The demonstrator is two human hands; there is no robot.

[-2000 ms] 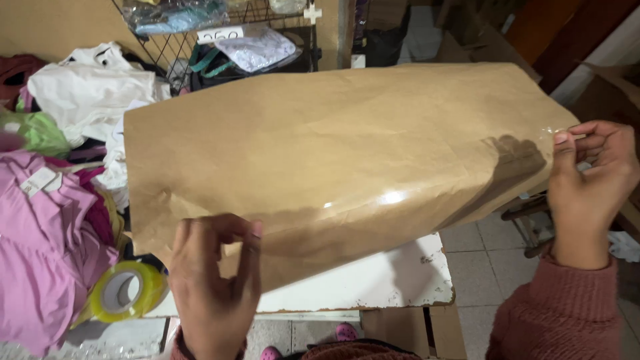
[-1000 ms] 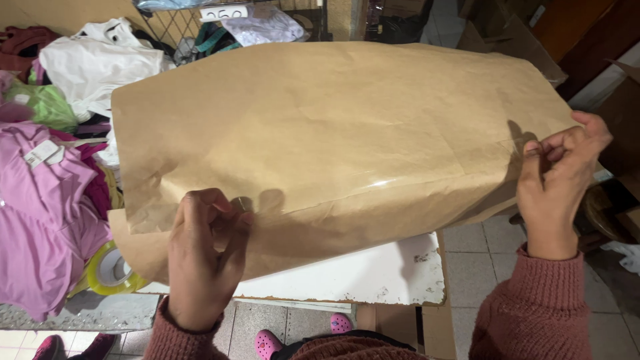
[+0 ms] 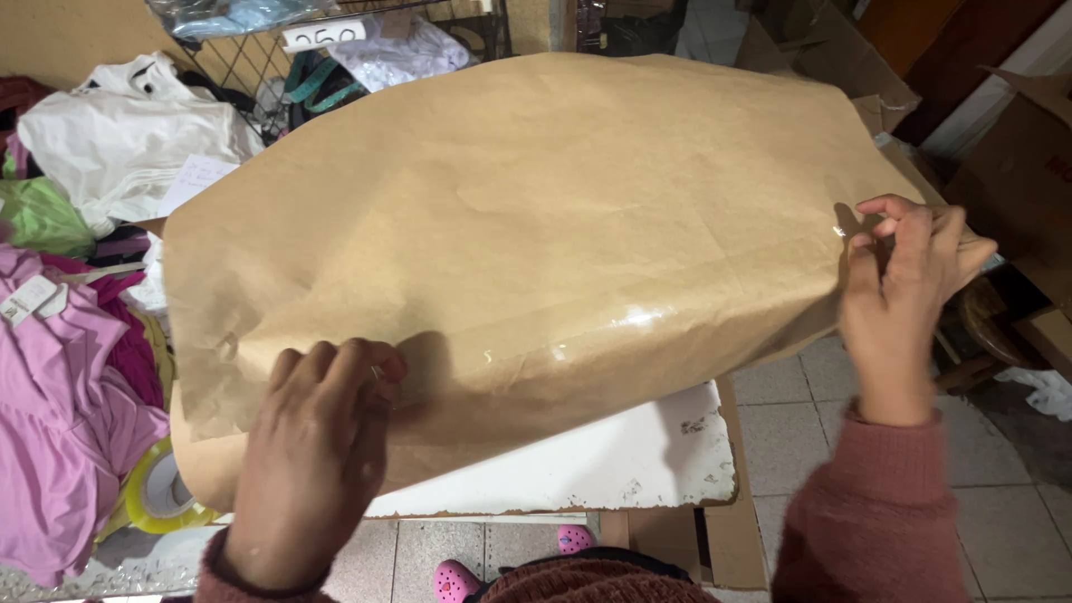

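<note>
A large package wrapped in brown kraft paper (image 3: 569,193) lies across a white tabletop (image 3: 578,461). Along its near side runs a shiny strip of clear tape (image 3: 636,316). My left hand (image 3: 322,444) is over the lower left part of the paper, fingers curled near the tape's left end; whether they grip anything cannot be made out. At the package's right end, my right hand (image 3: 900,268) has bent fingers close to the tape's other end, and its contact is also unclear. A roll of clear yellowish tape (image 3: 159,490) sits left of my left hand.
Pink garments (image 3: 63,402) with a tag, white clothing (image 3: 134,126) and a green bundle (image 3: 42,218) are piled at the left. Behind the package is a wire rack (image 3: 243,75) with bagged items. Cardboard boxes (image 3: 1013,176) stand at the right, above a tiled floor (image 3: 846,435).
The package's left end has changed shape, its upper left corner now sloping rather than square. My right hand has shifted from the tape's end two seconds ago to lower on the package's right end.
</note>
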